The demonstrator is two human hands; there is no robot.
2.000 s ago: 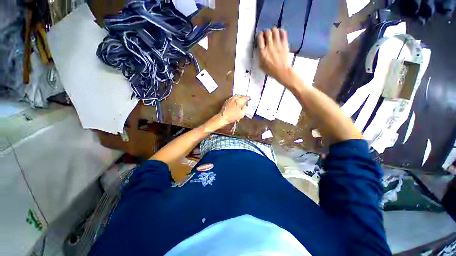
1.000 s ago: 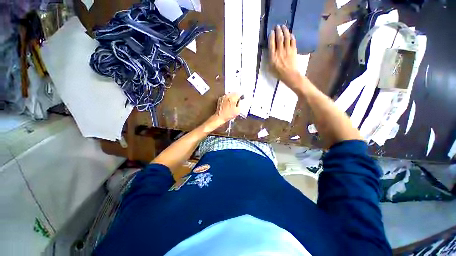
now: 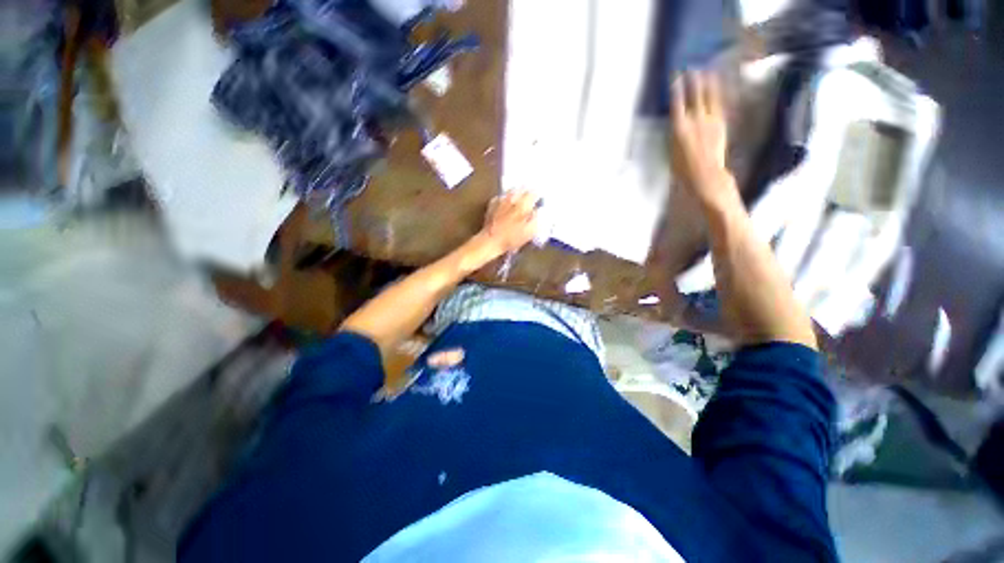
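Note:
Long strips lie side by side up the middle of the table; most show their white face [image 3: 600,132]. A navy face [image 3: 694,33] shows at the right, at the far end. My right hand [image 3: 700,127] lies on the right side of the strips with fingers stretched forward, gripping nothing visible. My left hand [image 3: 512,223] is at the near left corner of the strips, fingers curled. A small dark spot shows at its fingertips; blur hides whether it pinches a strip.
A tangled navy-and-white heap [image 3: 314,94] and a white ticket [image 3: 447,161] lie left, beside a large off-white sheet [image 3: 198,132]. White curved pieces [image 3: 820,209] and a small open box [image 3: 868,165] lie right. White scraps [image 3: 578,283] lie near the table's front edge [image 3: 550,266].
My right hand has moved right across the strips. More white faces show and only one navy area remains at the right. My left hand has stayed at the near left corner. The view is now blurred.

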